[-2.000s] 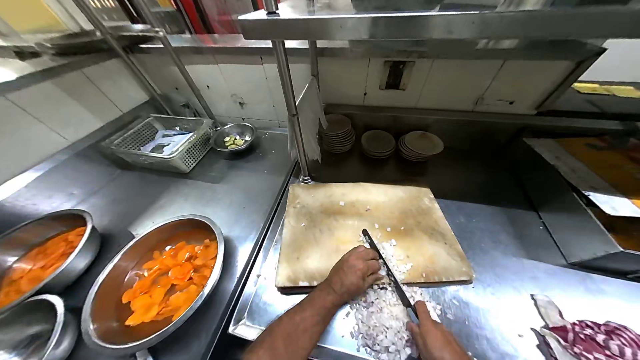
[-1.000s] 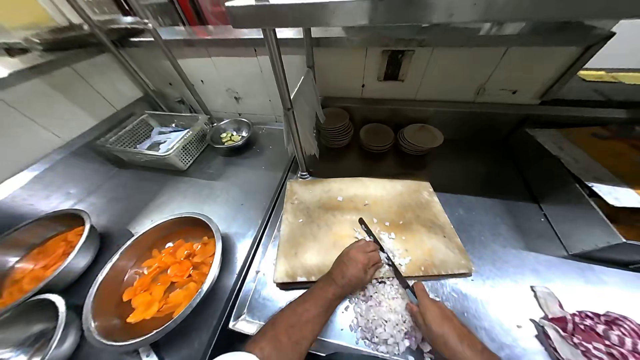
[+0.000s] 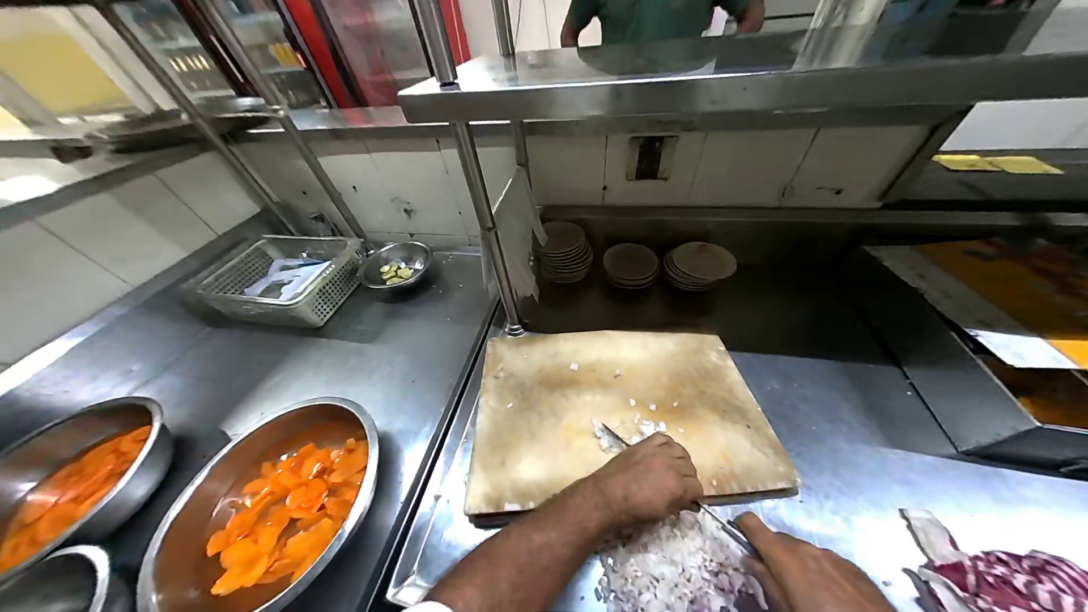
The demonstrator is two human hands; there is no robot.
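Observation:
A worn cutting board (image 3: pixel 595 382) lies on the steel counter, with small chopped bits scattered on it. My right hand (image 3: pixel 807 569) grips the handle of a kitchen knife (image 3: pixel 722 523) at the board's near right. My left hand (image 3: pixel 650 480) lies over the middle of the blade, its fingers hidden from above; whether it grips the blade I cannot tell. The knife's tip shows past it on the board beside some chopped bits. Below the board's front edge, under the knife, spreads a heap of finely chopped onion (image 3: pixel 680 565).
Steel bowls of sliced carrot (image 3: pixel 297 510) stand left. Behind them are a plastic basket (image 3: pixel 319 297) and a small steel bowl (image 3: pixel 419 268). Stacked plates (image 3: pixel 701 263) sit under a steel shelf (image 3: pixel 680 98). A striped cloth (image 3: pixel 1020 578) lies right. A person (image 3: pixel 650 21) stands beyond the shelf.
My left hand has moved forward over the blade, covering more of it. The knife's tip has swung left on the board. A person now shows beyond the shelf.

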